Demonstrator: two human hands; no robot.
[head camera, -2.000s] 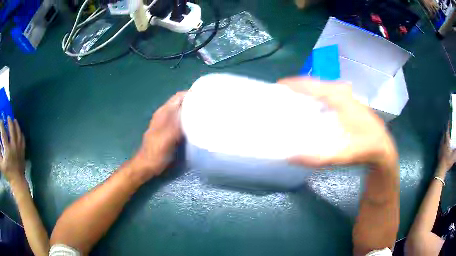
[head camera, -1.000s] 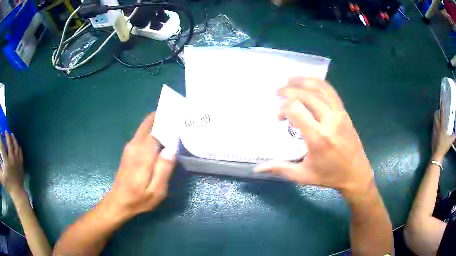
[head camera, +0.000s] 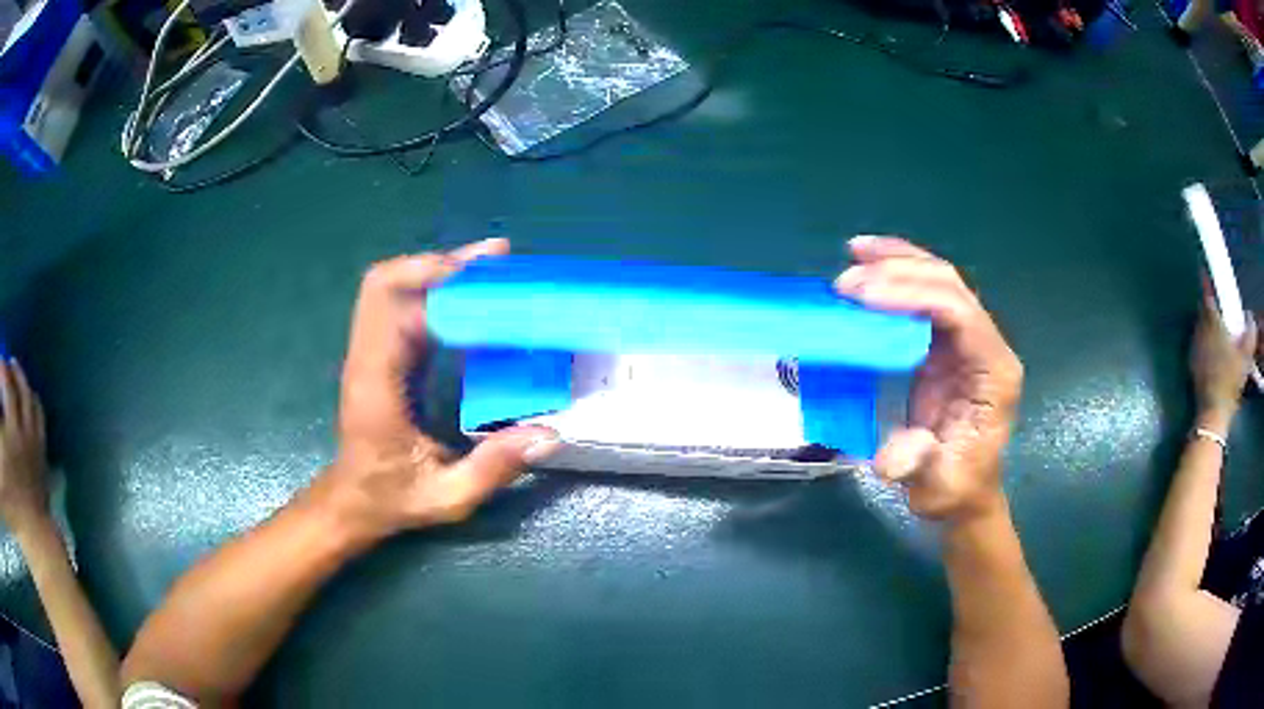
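The gift box (head camera: 679, 316) is in front of me, its blue lid flap partly folded over the opening and slightly blurred. Two blue side flaps (head camera: 516, 388) are folded inward. Between them shows the white top of the appliance unit (head camera: 693, 402), with part of a round vent grille near the right flap. My left hand (head camera: 402, 402) holds the box's left end, thumb on the front edge. My right hand (head camera: 950, 374) holds the right end, fingers at the lid flap and thumb near the front right corner.
At the far left lie a white power strip (head camera: 423, 39), white and black cables (head camera: 478, 118) and a clear plastic bag (head camera: 589, 76). Another blue-and-white box (head camera: 49, 83) stands at the upper left. Other people's hands (head camera: 21, 443) show at both sides, the right one holding a white part (head camera: 1214, 256).
The unit went from my hands into the box, which moved from the far right to in front of me. The side flaps are now folded in and the lid flap is coming over.
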